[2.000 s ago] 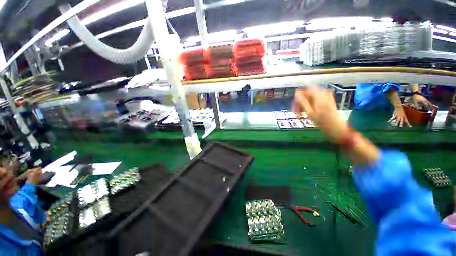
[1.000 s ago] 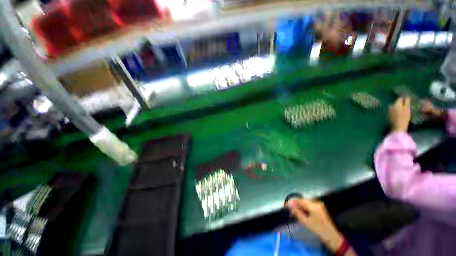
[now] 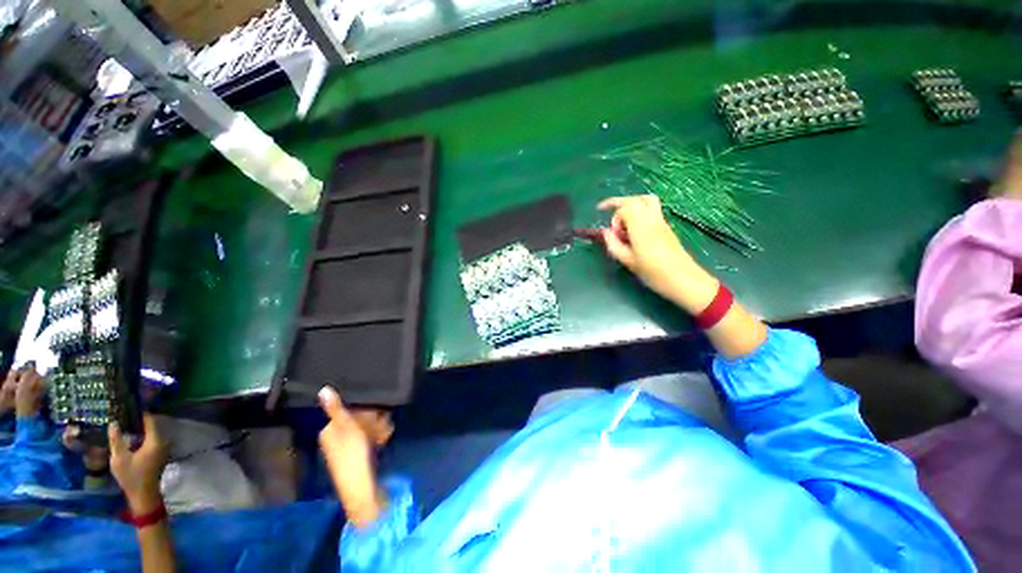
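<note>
The black tray [image 3: 361,266], with four empty pockets, lies lengthwise on the green bench, its near end at the front edge. My left hand [image 3: 353,448] holds its near rim, thumb at the rim, other fingers partly hidden. My right hand [image 3: 650,249] is closed around the side cutters [image 3: 588,234]; their dark jaws point left and the handles are hidden in the hand. A stack of circuit board panels [image 3: 510,296] lies between tray and right hand, against a flat dark mat [image 3: 516,227].
Loose green wires [image 3: 700,185] lie beyond my right hand. Another panel stack [image 3: 791,105] and a smaller one [image 3: 945,94] are at the back right. A taped post [image 3: 263,162] stands behind the tray. A neighbour holds a loaded tray [image 3: 135,280] at left; a pink sleeve [image 3: 975,285] is at right.
The view has swung down. My right hand came down from high over the bench to the front edge, then moved onto the cutters. The tray now lies straighter. My left hand has come into view.
</note>
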